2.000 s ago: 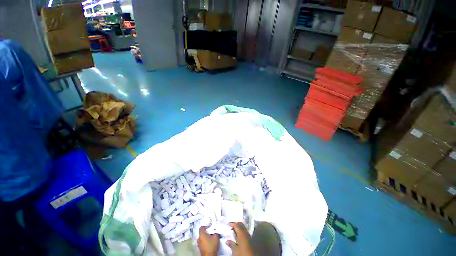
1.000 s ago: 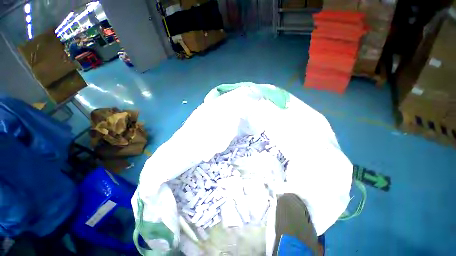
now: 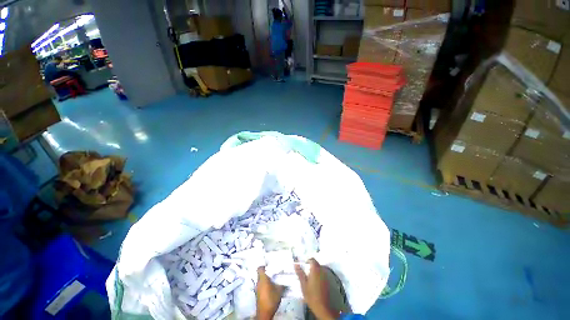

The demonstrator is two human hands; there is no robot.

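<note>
My left hand and my right hand are low in the view, side by side over the near part of the bag. Both grip a white insert between them; its edges blend with the white behind, so its openings cannot be told. The large white woven bag stands open with pale green edging. Small white and grey-lilac waste cut-outs are heaped inside. A pale, crumpled translucent film lies on the heap beyond my hands.
A blue stool and crumpled brown paper are at left. Orange-red stacked trays stand back right, beside wrapped cartons on pallets. A person in blue stands at the back. A green arrow sign is on the floor right of the bag.
Both hands, out of view a second ago, are back over the bag with a white insert. The view has shifted, and the person at the back has come into view.
</note>
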